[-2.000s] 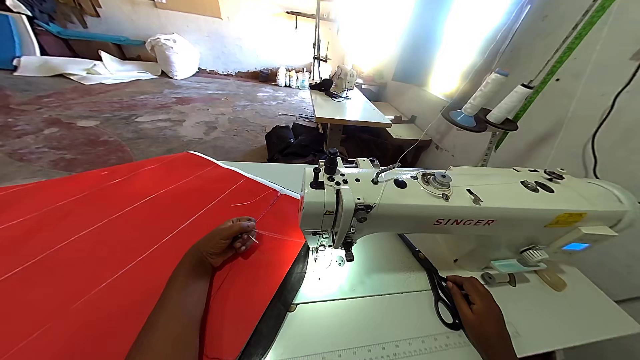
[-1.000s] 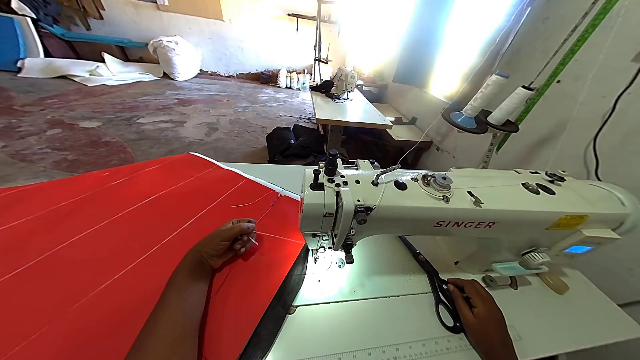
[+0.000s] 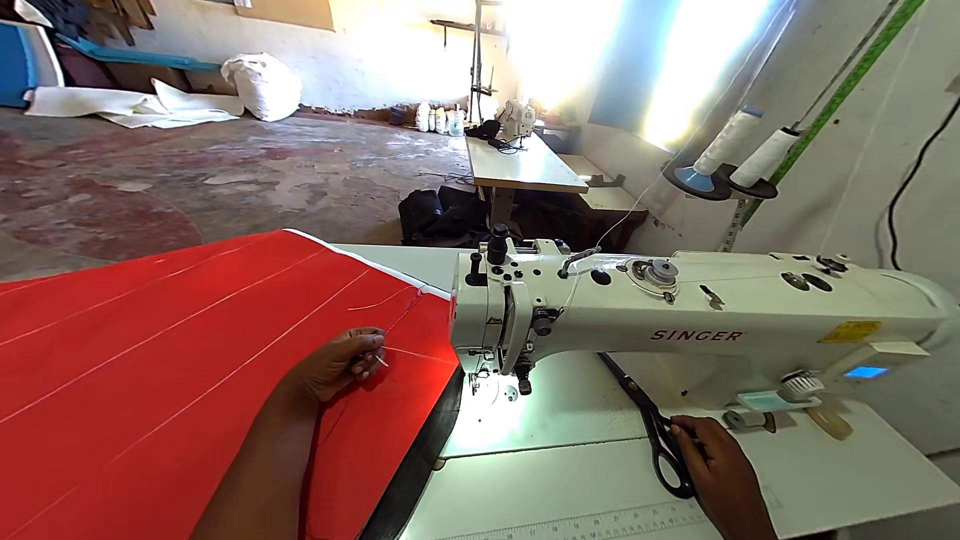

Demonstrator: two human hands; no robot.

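Note:
Red fabric (image 3: 187, 330) with white lines and a dark edge lies left of a white Singer sewing machine (image 3: 637, 315). Over the fabric, my left hand (image 3: 349, 364) is closed on a thin white item, perhaps thread or chalk; the fingers hide most of it. My right hand (image 3: 712, 457) has its fingers on the handle of black-handled scissors (image 3: 660, 435), which rest on the white table, blades pointing toward the machine. A clear ruler (image 3: 600, 523) lies by the near edge. The lit needle area (image 3: 487, 390) has no fabric under it.
Two thread cones (image 3: 739, 154) stand behind the machine. A metal bobbin or spool (image 3: 748, 421) and a yellowish oval piece (image 3: 829, 423) lie at the right under the machine's arm. Beyond are another sewing table (image 3: 521, 161), dark cloth (image 3: 442, 214) on the floor, and a white sack (image 3: 262, 85).

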